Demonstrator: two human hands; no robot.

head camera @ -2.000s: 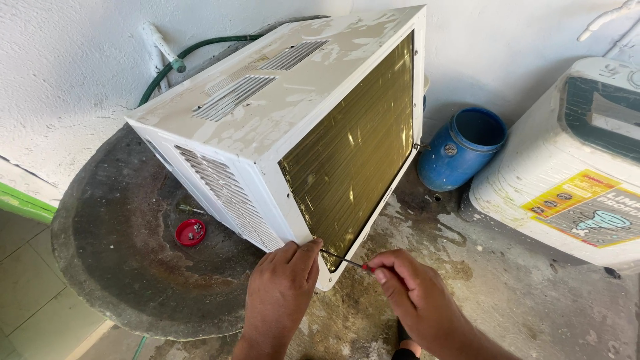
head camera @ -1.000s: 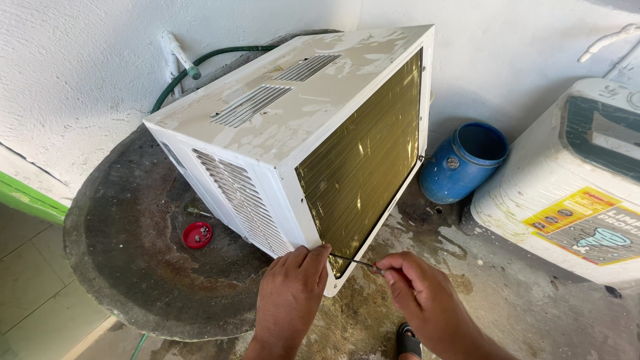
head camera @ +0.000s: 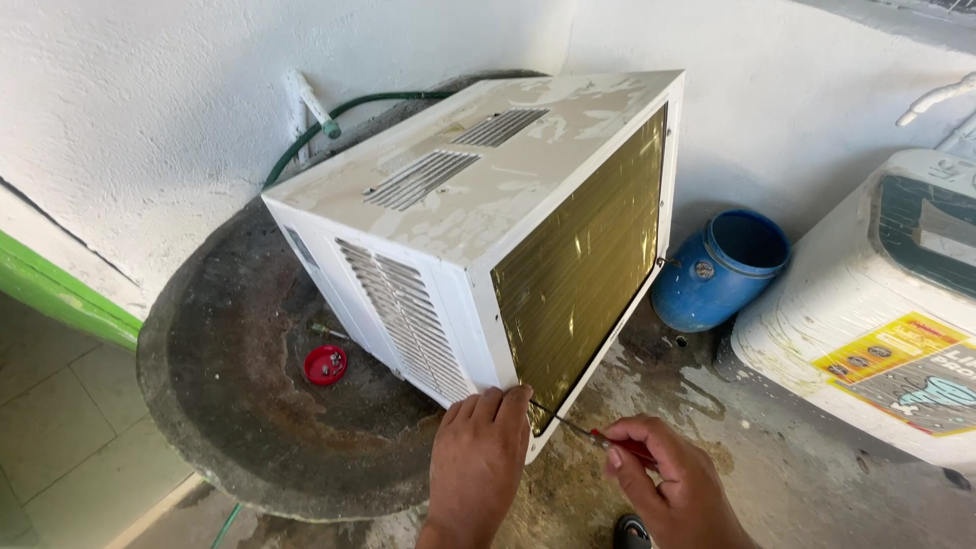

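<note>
A white window air conditioner [head camera: 427, 183] rests tilted on a round concrete basin, its gold-coloured finned coil [head camera: 583, 267] facing right. My right hand [head camera: 671, 476] is closed around the red handle of a screwdriver [head camera: 621, 445]. The dark shaft runs left to the unit's lower front corner, where the tip is hidden by my left fingers. My left hand [head camera: 484, 450] lies against that corner with its fingertips at the shaft's end; whether it pinches a screw cannot be seen. A red cap [head camera: 325, 364] holding several small screws sits in the basin, beside a yellowish screwdriver [head camera: 329, 330].
The rim of the concrete basin [head camera: 171, 427] curves around the left. A blue plastic drum [head camera: 690, 286] and a white washing machine [head camera: 808, 305] stand on the right. A green hose [head camera: 358, 99] passes behind the unit, near a wall pipe [head camera: 309, 99]. A dark shoe [head camera: 631, 531] shows at the bottom.
Both hands stay at the unit's lower corner. My right hand's grip on the screwdriver has shifted, and more of the red handle shows than one second ago.
</note>
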